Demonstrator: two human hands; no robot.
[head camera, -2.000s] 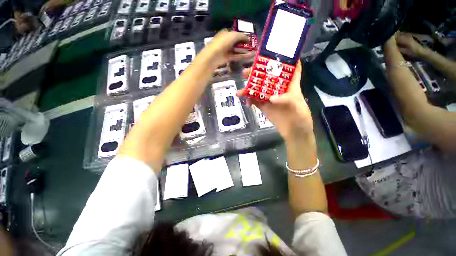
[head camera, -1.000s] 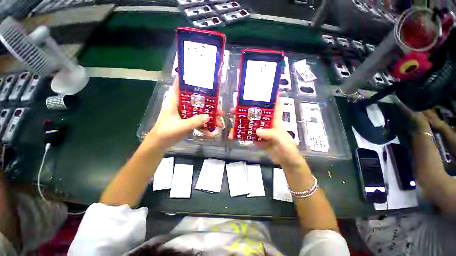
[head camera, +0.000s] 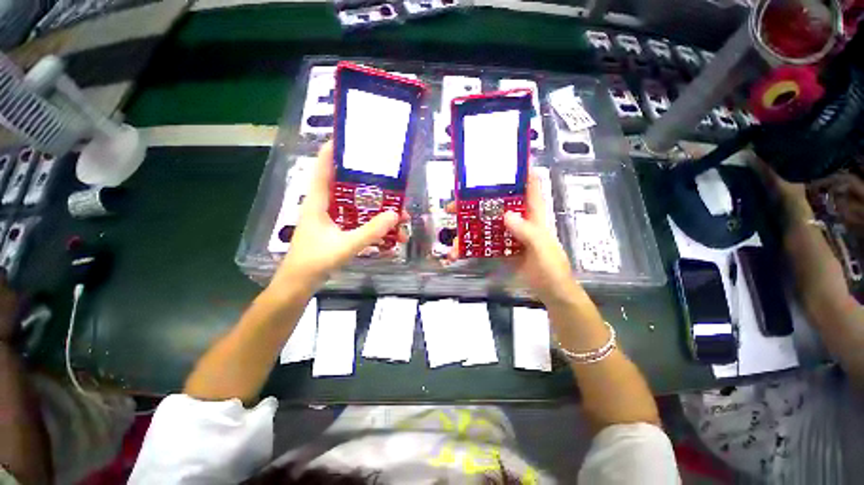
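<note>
My left hand (head camera: 332, 227) holds a red keypad phone (head camera: 374, 133) upright, its screen lit white, the thumb on its keys. My right hand (head camera: 535, 242) holds a second red keypad phone (head camera: 491, 147), also lit white, the thumb near its keys. The two phones are side by side and apart, above a clear blister tray (head camera: 637, 256). Phones lie face down in the tray pockets, such as one at the right (head camera: 589, 223); the hands hide some of them. Several flat white pieces (head camera: 334, 342) lie on the bench in front of the tray.
A white fan (head camera: 109, 156) and a white cable (head camera: 72, 327) are at left. A black round stand (head camera: 712, 204) and two dark phones (head camera: 706, 308) on white paper are at right. Another person's arm (head camera: 819, 265) is at the right edge. A green strip (head camera: 218, 90) runs behind.
Two seconds ago my left hand was reaching over the tray at a red phone. Both hands now hold red phones side by side. Since one second ago, the left phone has tilted slightly.
</note>
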